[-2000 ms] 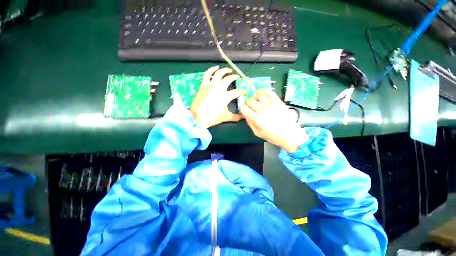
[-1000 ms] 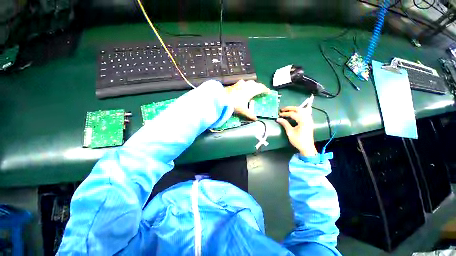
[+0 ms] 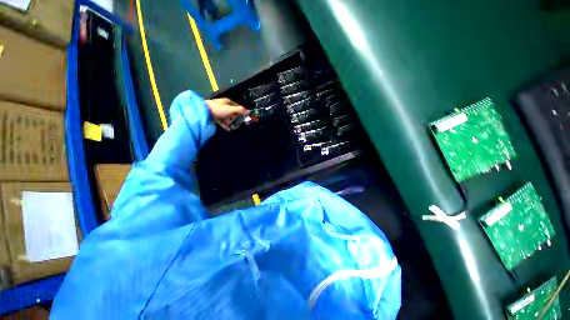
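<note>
My left hand is over the black slotted tray, at its far left part. Its fingers are closed on the edge of what looks like an upright circuit board, small and mostly dark. Rows of upright boards with shiny edges stand in the tray. Three green circuit boards lie on the green mat at the right: one higher up, one below it, and one cut off by the lower edge. My right hand is not in view.
A white cable tie or tape cross lies at the mat's edge. A black keyboard is cut off at the right. A blue stool stands on the floor. Cardboard boxes fill a blue-framed rack at the left.
The view has turned left towards the tray and floor. My left hand has left the boards on the mat and reached into the tray. My right hand has gone out of view.
</note>
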